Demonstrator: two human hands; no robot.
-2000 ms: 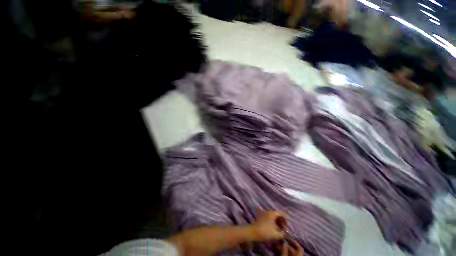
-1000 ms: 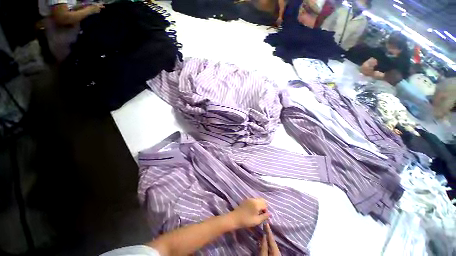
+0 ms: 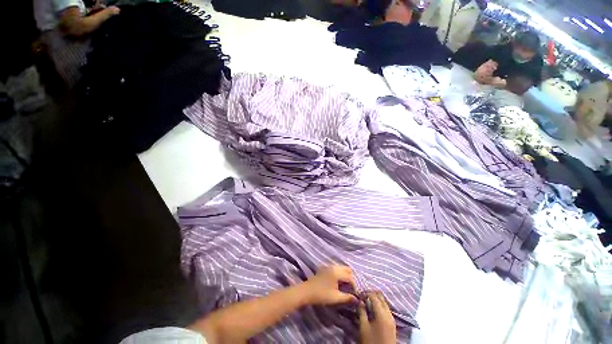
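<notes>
A mauve striped shirt lies spread on the white table in front of me. Its collar is at the left, and a sleeve stretches right to a cuff with a dark line. My left hand grips the shirt's front placket with fingers pinched. My right hand is close beside it, near the lower frame edge, its fingertips also on the placket. The fingertips almost meet. Any button between them is too small to make out.
A bunched striped shirt pile lies beyond the shirt. A flatter shirt pile is at the right. Black garments are at the far left. White strips and clear plastic lie at the right. A person sits across the table.
My right hand has come further up into view and turned, its fingers now curled on the placket. My left hand stays at nearly the same spot on the shirt. The view has shifted slightly.
</notes>
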